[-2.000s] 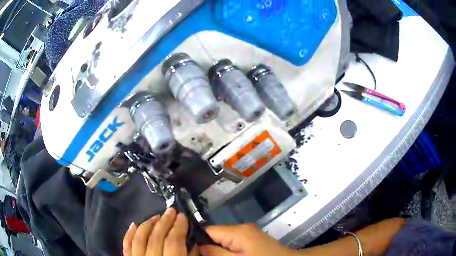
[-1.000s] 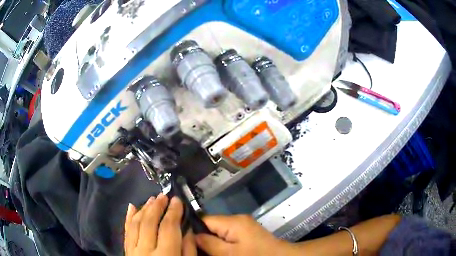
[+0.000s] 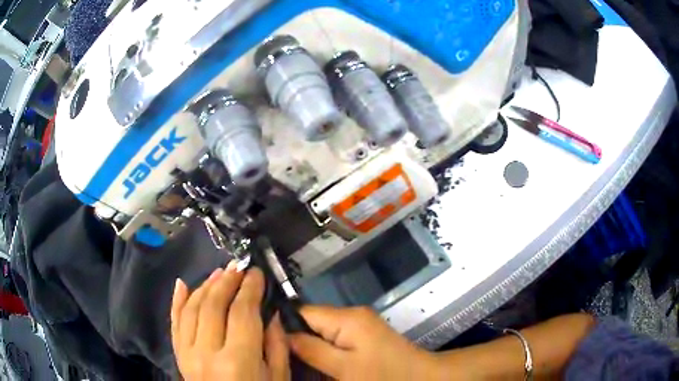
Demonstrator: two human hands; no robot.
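A dark grey-black garment (image 3: 134, 286) lies left of and in front of the white and blue overlock machine (image 3: 152, 160). Its edge runs under the presser foot area (image 3: 242, 245). My left hand (image 3: 223, 324) lies on the cloth just in front of the foot, fingers together, thumb side against the edge. My right hand (image 3: 357, 346) comes in from the right and pinches the cloth edge between thumb and fingers, close beside my left hand. The lower part of my left hand is cut off by the bottom frame edge.
A grey recessed tray (image 3: 394, 268) sits in the white tabletop (image 3: 514, 223), with black lint around it. Pink and blue thread snips (image 3: 558, 135) lie on the right. Dark cloth (image 3: 562, 41) is behind the machine. Four grey tension knobs (image 3: 301, 89) stand above the foot.
The machine appears slightly higher in the view. Both hands stay at the cloth edge; my left hand shows more fully and sits a little further left.
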